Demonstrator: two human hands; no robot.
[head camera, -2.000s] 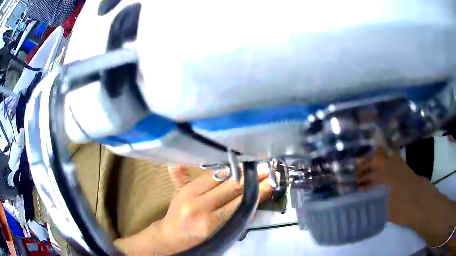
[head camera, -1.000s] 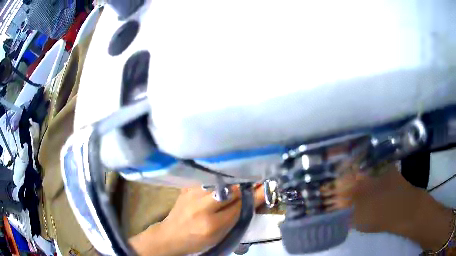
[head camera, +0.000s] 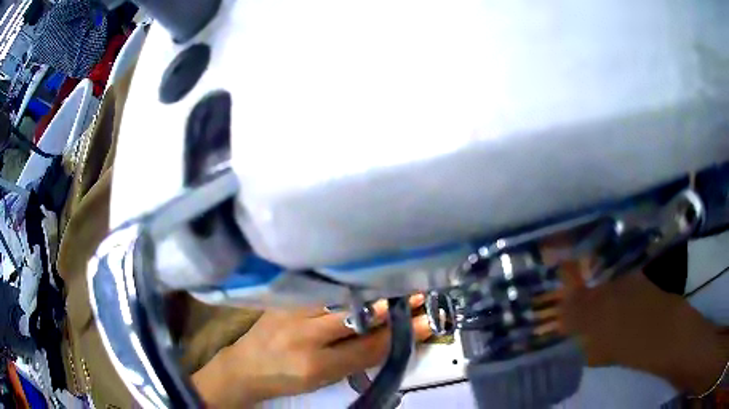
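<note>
The white sewing machine head (head camera: 480, 104) with a blue stripe fills most of the view. The brown garment panel (head camera: 216, 326) lies under and beyond it on the left. My left hand (head camera: 296, 351) lies over the panel's edge, fingers stretched toward the needle area; its fingertips are partly behind the chrome loop (head camera: 120, 307) and small metal parts. My right hand (head camera: 631, 327) is behind the grey ribbed tension knob (head camera: 523, 379) and its spring; its fingers are mostly hidden, so its hold cannot be told. The needle and presser foot cannot be made out clearly.
The white machine bed (head camera: 432, 374) shows below the head. A dark object (head camera: 668, 268) lies at the right, beyond my right wrist. Brown cloth hangs at the left, beside dark and white scraps (head camera: 36, 240). A grey ribbed knob (head camera: 182, 12) stands on top of the head.
The view has shifted, so the machine head sits lower and further right than two seconds ago. A small brass-coloured patch and more white bed show by my left fingertips. Both hands stay near the needle area.
</note>
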